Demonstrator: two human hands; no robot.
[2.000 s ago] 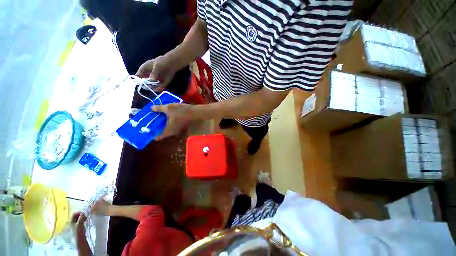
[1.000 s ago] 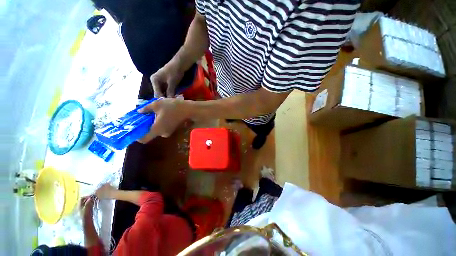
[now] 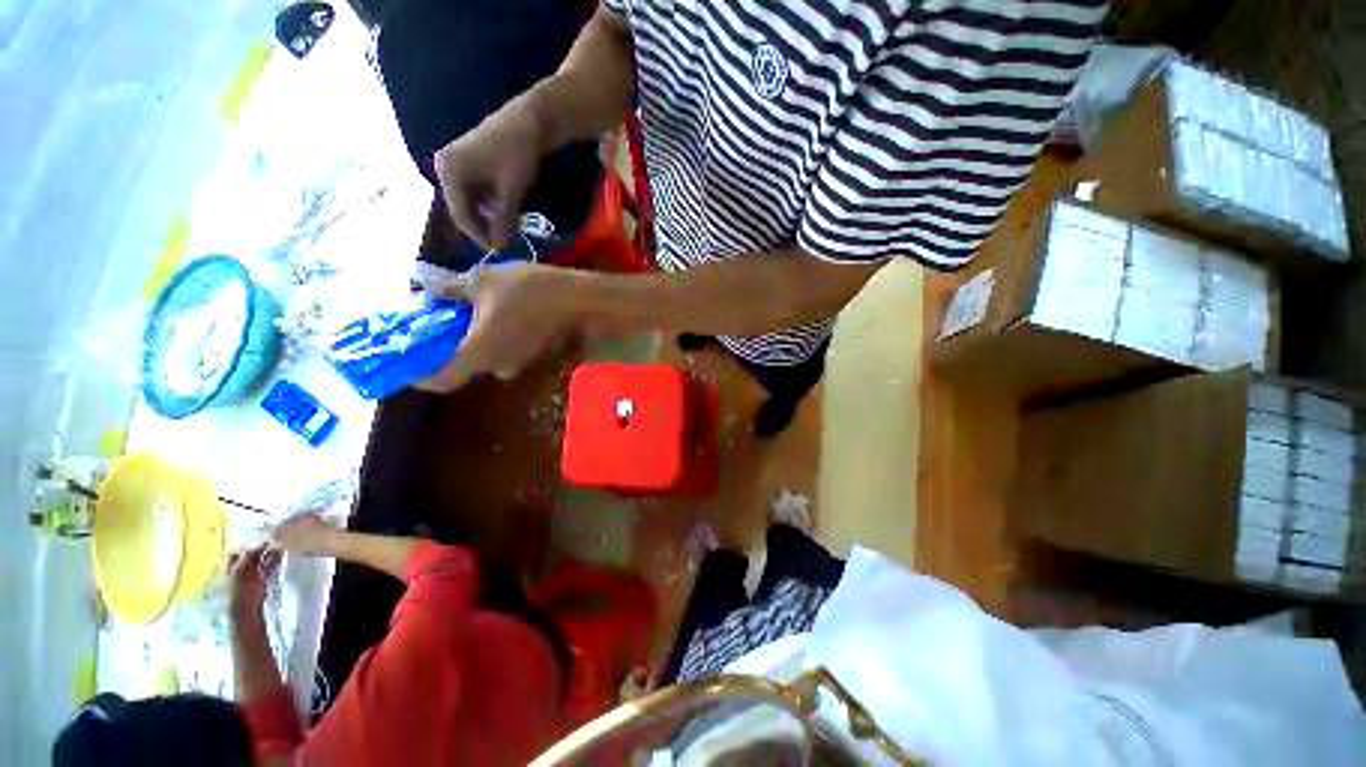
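Neither of my hands can be made out in the picture. In front of me, a standing person in a striped shirt holds a blue tray (image 3: pixel 402 348) in one hand. The person's other hand is raised above it, with thin white cord (image 3: pixel 507 258) between the hands. Glare hides the tray's contents. A small blue packet (image 3: pixel 300 412) lies on the white table (image 3: pixel 337 128), beside a teal basin (image 3: pixel 267 337) holding pale pieces.
A yellow basin (image 3: pixel 205 537) stands on the table near a seated person in red. A red stool (image 3: pixel 626 450) stands on the floor. Open cartons (image 3: pixel 1109 390) of white boxes stand at right. White cloth (image 3: pixel 959 674) lies at lower right; a gold rim crosses the bottom edge.
The other person's tray-holding hand is farther right in the picture than a second ago. Their other hand has risen away from the tray. The tray is partly covered by fingers and tilted differently.
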